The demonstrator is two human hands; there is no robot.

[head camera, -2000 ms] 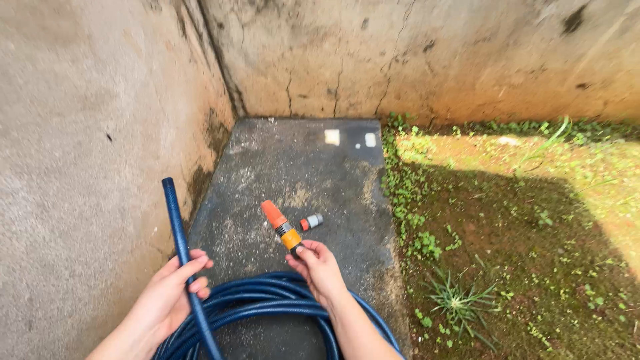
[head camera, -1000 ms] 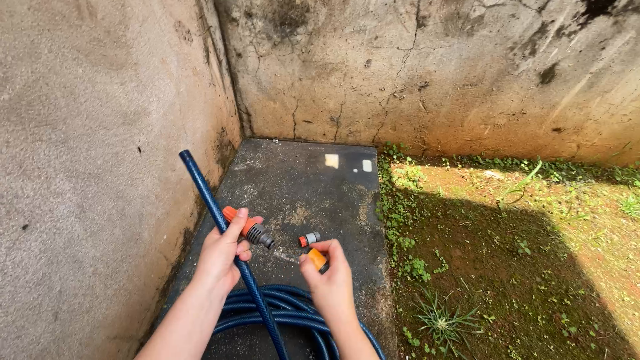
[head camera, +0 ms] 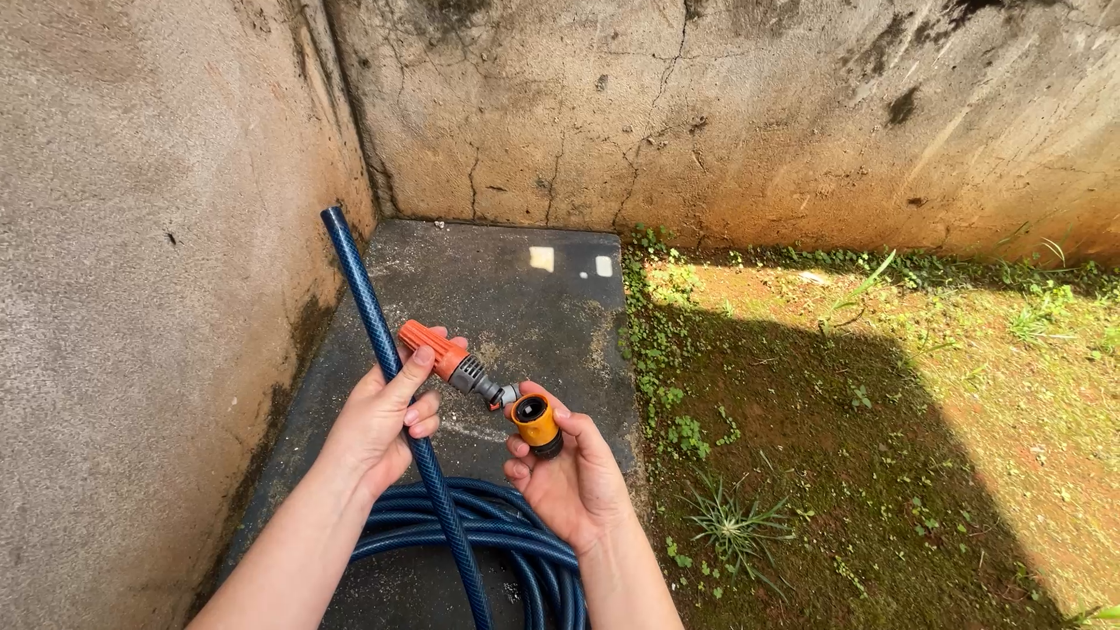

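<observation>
My left hand (head camera: pixel 385 420) grips a blue braided garden hose (head camera: pixel 363 297) near its free end, which points up. Between its thumb and fingers it also holds an orange and grey hose nozzle (head camera: pixel 446 357). My right hand (head camera: pixel 569 472) holds a yellow and black hose connector (head camera: pixel 535 422) with its open end facing up. The nozzle's grey tip points toward the connector. Just behind the right fingertips a small grey and orange fitting (head camera: pixel 510 395) is partly hidden; whether it lies on the slab or touches the hand cannot be told.
The hose's blue coil (head camera: pixel 490 525) lies on a dark concrete slab (head camera: pixel 560 328) below my hands. Stained, cracked walls (head camera: pixel 542 114) meet at a corner behind and to the left. Mossy soil with small weeds (head camera: pixel 739 525) borders the slab on the right.
The nozzle and yellow connector, joined in my right hand two seconds ago, are now apart. The nozzle is in my left hand. My right hand has turned, showing the connector's opening.
</observation>
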